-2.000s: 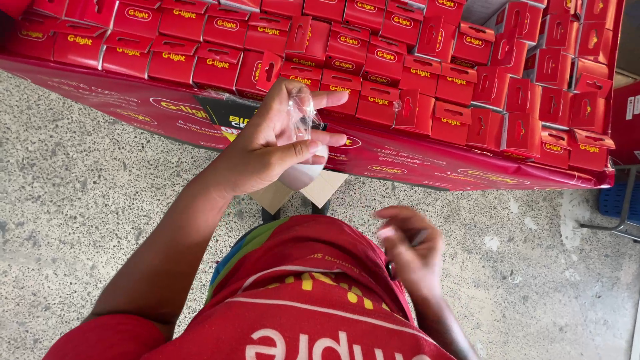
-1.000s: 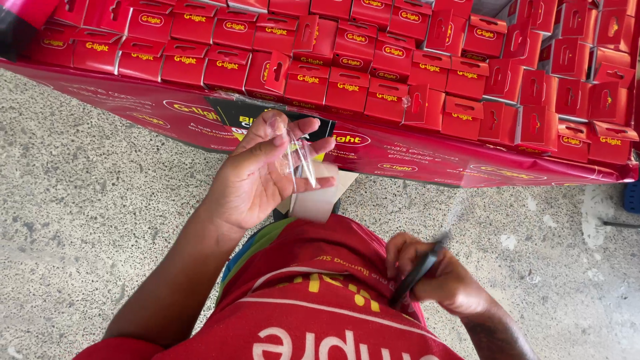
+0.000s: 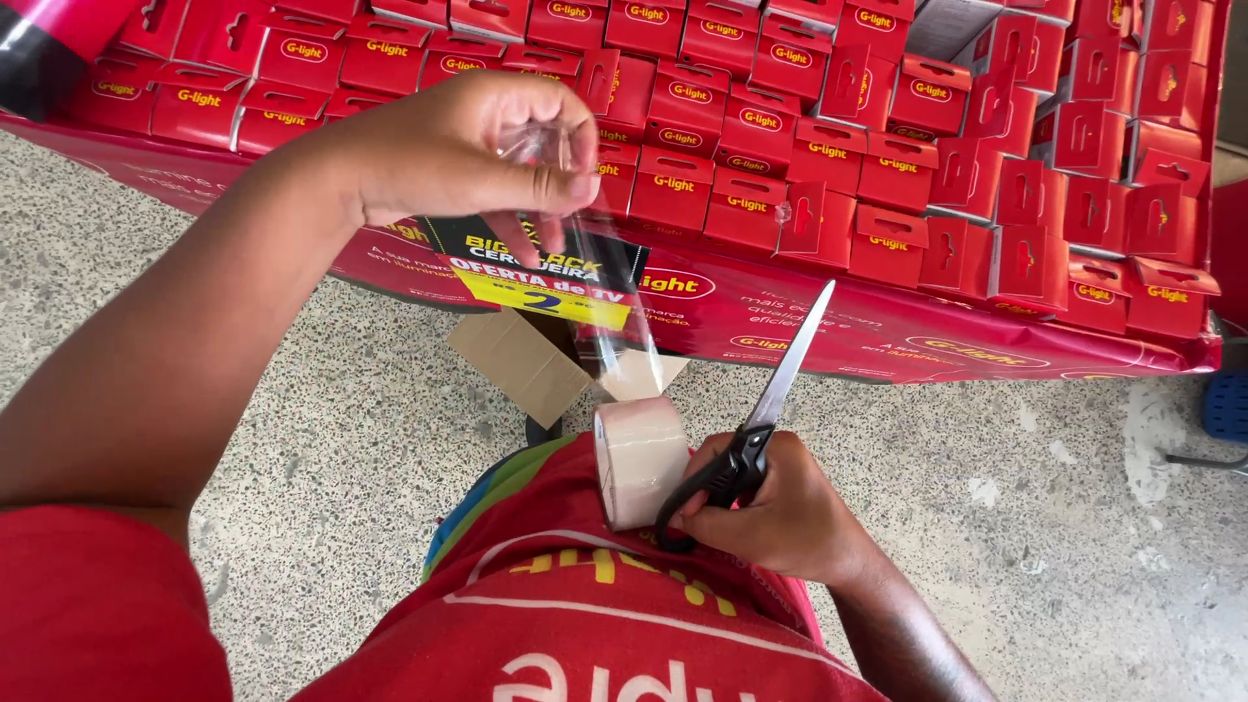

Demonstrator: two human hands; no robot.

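My left hand (image 3: pixel 478 156) pinches the free end of a strip of clear packing tape (image 3: pixel 614 292), which stretches down to its roll (image 3: pixel 642 463) in front of the red shirt. Black-handled scissors (image 3: pixel 756 429) are in my right hand (image 3: pixel 780 512), their blades together and pointing up, just right of the roll. The fingers of the right hand are beside the roll; whether they touch it is not clear. Behind the tape, a black and yellow price sign (image 3: pixel 541 273) hangs on the side of the red display.
A red display bin (image 3: pixel 799 322) full of small red bulb boxes (image 3: pixel 682 107) spans the top. Open cardboard flaps (image 3: pixel 517 366) show below its edge, over the speckled floor (image 3: pixel 975 497). A blue plastic item (image 3: pixel 1226 405) is at the far right, a dark and pink object (image 3: pixel 49 49) at top left.
A length of tape now stretches between my left hand and the roll. My right hand has brought the scissors beside the roll, with the blades now pointing up.
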